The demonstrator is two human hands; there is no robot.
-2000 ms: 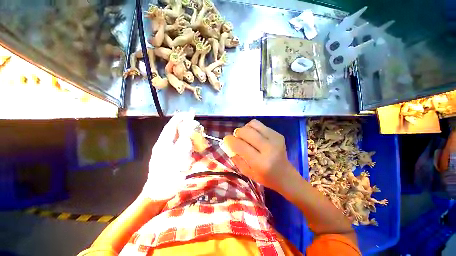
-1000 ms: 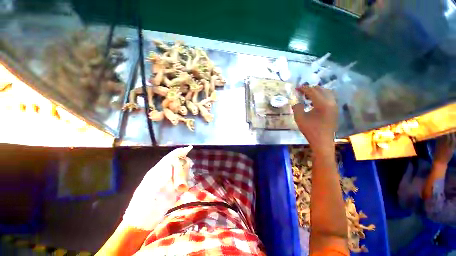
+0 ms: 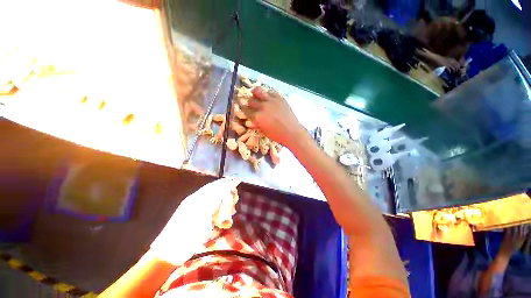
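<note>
My left hand (image 3: pixel 195 215), in a glaring white glove, holds a tan moulded limb (image 3: pixel 225 210) over my lap, with its rounded stub pointing down. My bare right hand (image 3: pixel 271 115) reaches across the bench onto the pile of tan limbs (image 3: pixel 251 141). Its fingertips are at the top of the pile; whether they grip a limb cannot be told. The small white pot (image 3: pixel 349 159) sits on the stained work board (image 3: pixel 336 142), partly hidden by my right forearm.
White holder with holes (image 3: pixel 384 152) stands right of the board. A black cable (image 3: pixel 229 105) crosses the bench. Glaring lit box (image 3: pixel 87 75) at left, orange-lit tray (image 3: pixel 454 224) at right. Blue crate (image 3: pixel 420 259) lies beneath my right arm. People sit beyond the green divider (image 3: pixel 326 78); another person's arm (image 3: pixel 499 262) is lower right.
My right hand has moved from the work board left to the limb pile. My left hand still holds a limb over my lap. The view has turned, showing more beyond the divider.
</note>
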